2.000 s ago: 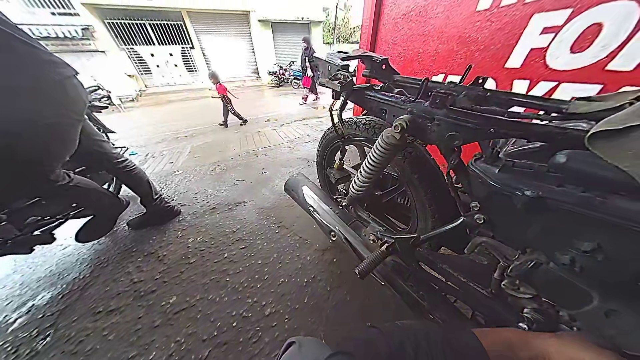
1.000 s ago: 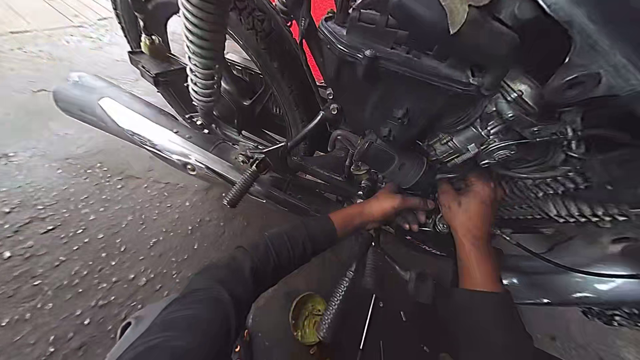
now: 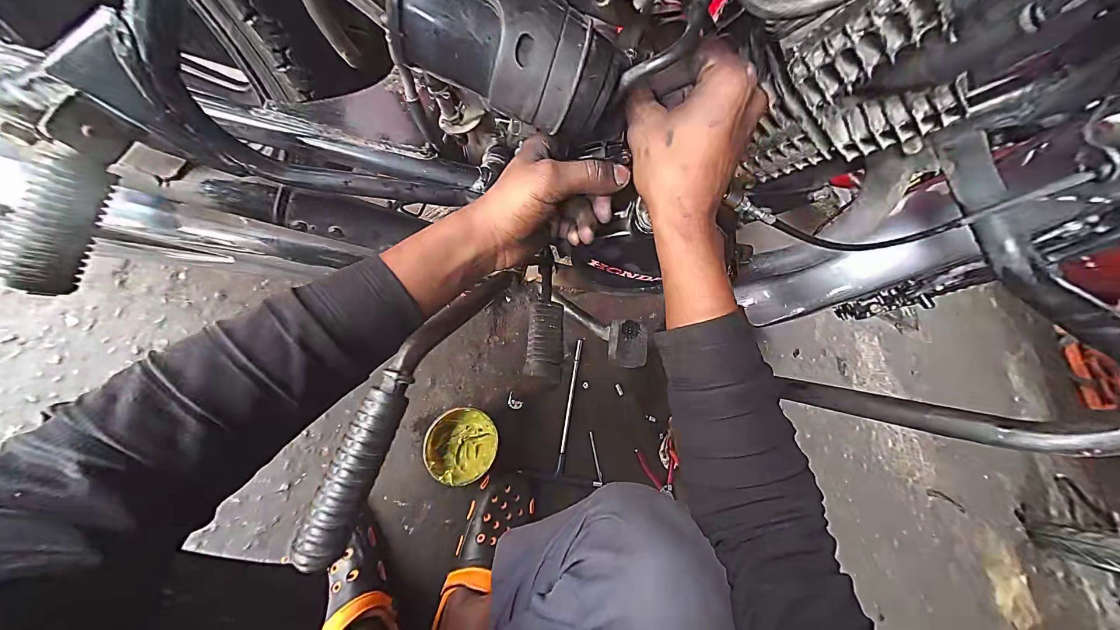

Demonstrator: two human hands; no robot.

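Note:
Both hands are at a motorcycle's engine area. My left hand (image 3: pixel 560 192) has its thumb stretched to the right, its fingers curled below a black ribbed rubber-like housing (image 3: pixel 525 61); whether it grips something is hidden. Just right of it, my right hand (image 3: pixel 691 131) reaches up behind a black hose (image 3: pixel 669 57), its fingertips out of sight among the parts. Finned engine metal (image 3: pixel 875 70) lies to the right of that hand. Under the hands is a dark engine cover (image 3: pixel 617 262) with lettering. A black cable (image 3: pixel 857 245) runs off to the right.
Footpegs with ribbed rubber (image 3: pixel 350 472) and a pedal (image 3: pixel 627 343) jut out below the engine. On the ground are an open tub of yellowish grease (image 3: pixel 460 446), a long metal rod tool (image 3: pixel 570 407), red-handled pliers (image 3: pixel 661 464) and small loose parts. An exhaust pipe (image 3: pixel 805 280) runs at right.
The view has swung down and closer to the engine. One second ago both hands were low at the engine side; the right hand now reaches in behind the hose.

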